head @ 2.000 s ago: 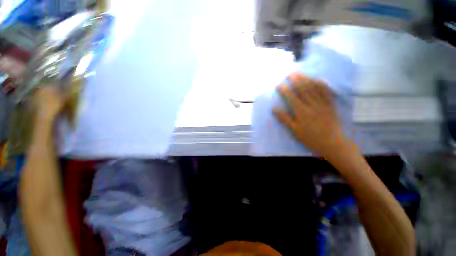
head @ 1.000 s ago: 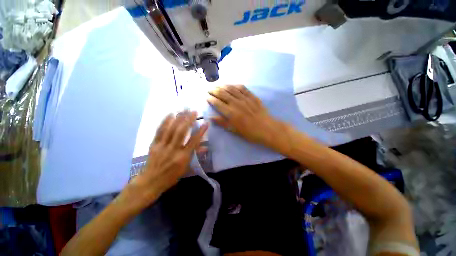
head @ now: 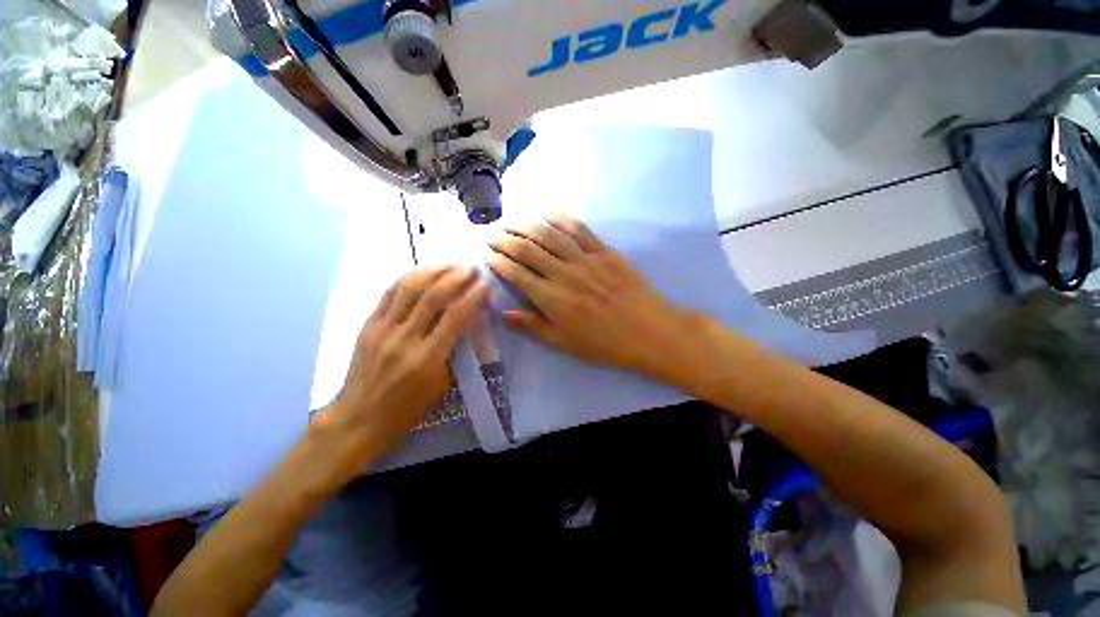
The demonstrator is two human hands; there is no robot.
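A light blue cut panel (head: 651, 199) lies on the machine bed to the right of the needle area, its lower edge at the table's front. My right hand (head: 585, 289) lies flat on its left part, fingers spread a little. A narrow blue strip (head: 483, 398) runs from under my left fingers down to the table's front edge. My left hand (head: 416, 331) has its fingertips on the strip's upper end, close to my right fingertips; the hold is partly hidden. The sewing machine head (head: 483, 199) is just above both hands. The needle tip is lost in glare.
A panel stack (head: 217, 313) lies at left, with folded strips (head: 106, 271) by its edge. Black scissors (head: 1052, 223) lie on a grey cloth at right. A ruler band (head: 881, 287) runs along the front. A blue-rimmed basket (head: 772, 500) stands below right.
Both hands have come to the panel and strip under the machine head. Since one second ago, my left hand has closed in toward my right, and the strip's dangling end has drawn up.
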